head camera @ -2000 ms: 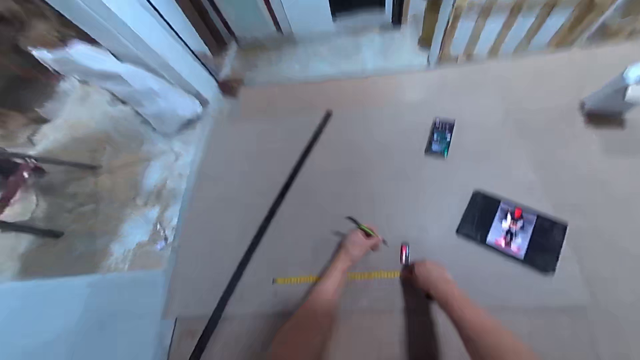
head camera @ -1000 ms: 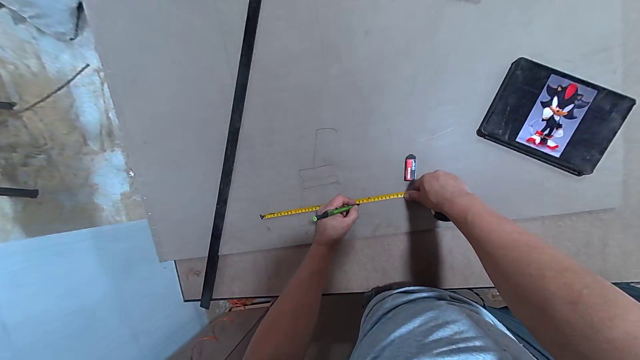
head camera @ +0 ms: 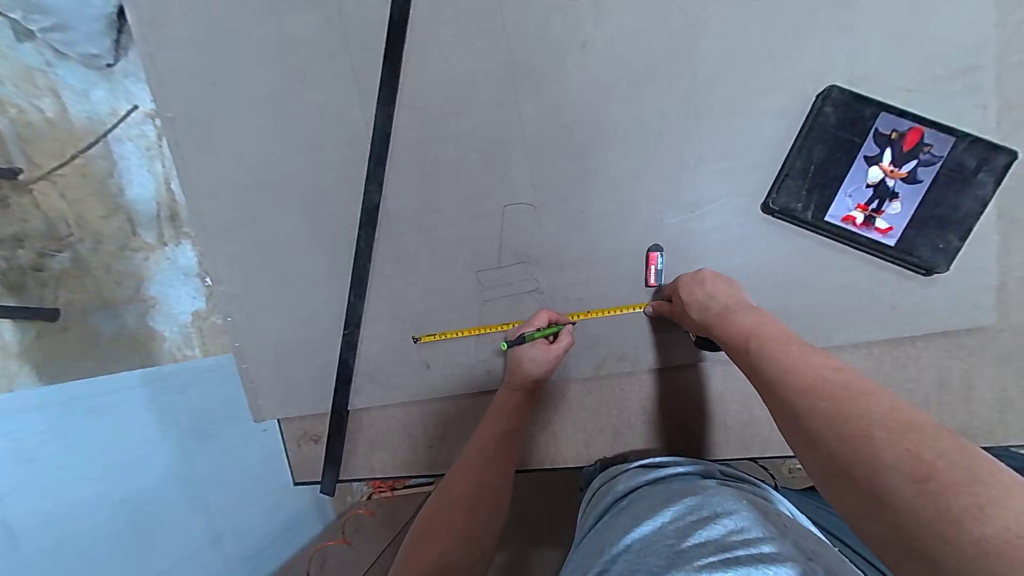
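Note:
My left hand (head camera: 540, 352) holds a green and black marking pen (head camera: 536, 336), its tip at the yellow tape measure (head camera: 464, 332). The blade lies extended across the large grey-brown sheet (head camera: 608, 160). At the blade's right end, my right hand (head camera: 704, 304) grips the tape, its dark case (head camera: 706, 344) partly hidden under the palm. An eraser (head camera: 654, 266) in a red and blue sleeve lies just above that hand. Thin pencil lines (head camera: 508, 280) form box-like outlines on the sheet above my left hand.
A long black straight strip (head camera: 372, 200) crosses the sheet at left. At upper right lies a black tablet (head camera: 976, 188) showing a cartoon figure. A stained floor (head camera: 80, 232), a light blue panel (head camera: 120, 464) and an orange cord (head camera: 344, 528) are beyond the sheet's edges.
The view has tilted down and closer since two seconds ago. Both hands stay near the tape; the pen, pointing away from the blade in the oldest frame, is now across it.

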